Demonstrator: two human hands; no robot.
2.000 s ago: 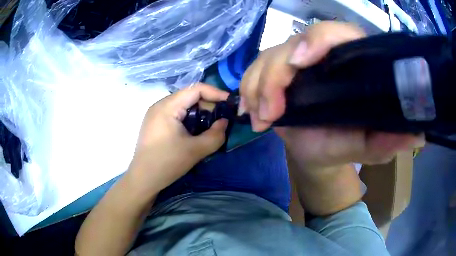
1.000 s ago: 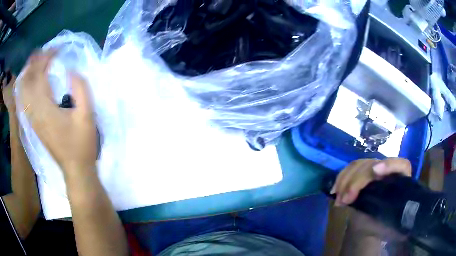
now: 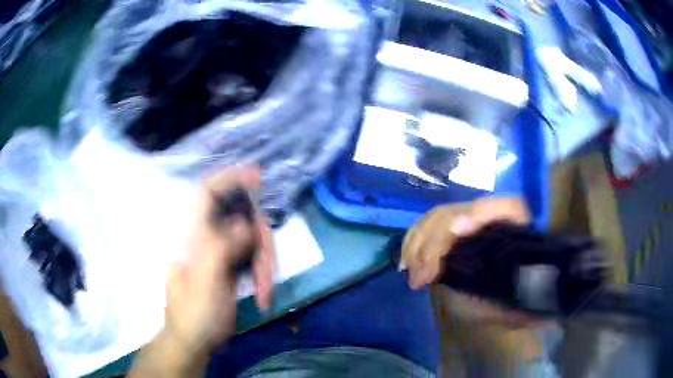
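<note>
My right hand (image 3: 465, 236) is closed around the electric screwdriver (image 3: 516, 269), a thick black cylinder with a pale label, its nose pointing left over the bench's front edge. My left hand (image 3: 221, 258) is blurred, above the white sheet (image 3: 136, 244), with a black plastic part (image 3: 235, 207) between its thumb and fingers. Part of the black piece is hidden by the fingers. The large clear bag (image 3: 310, 96) lies open behind, heaped with black parts (image 3: 214, 74).
The screw feeder (image 3: 454, 88) stands in the blue tray (image 3: 369, 214) behind my right hand. A smaller bag with several black parts (image 3: 55, 262) lies at left. A brown cardboard box (image 3: 598, 199) is at right. Someone's arm (image 3: 18, 332) shows at lower left.
My left hand has come back from the smaller bag at far left and now holds a black part near the large bag. The view has shifted right; the screwdriver stays in my right hand.
</note>
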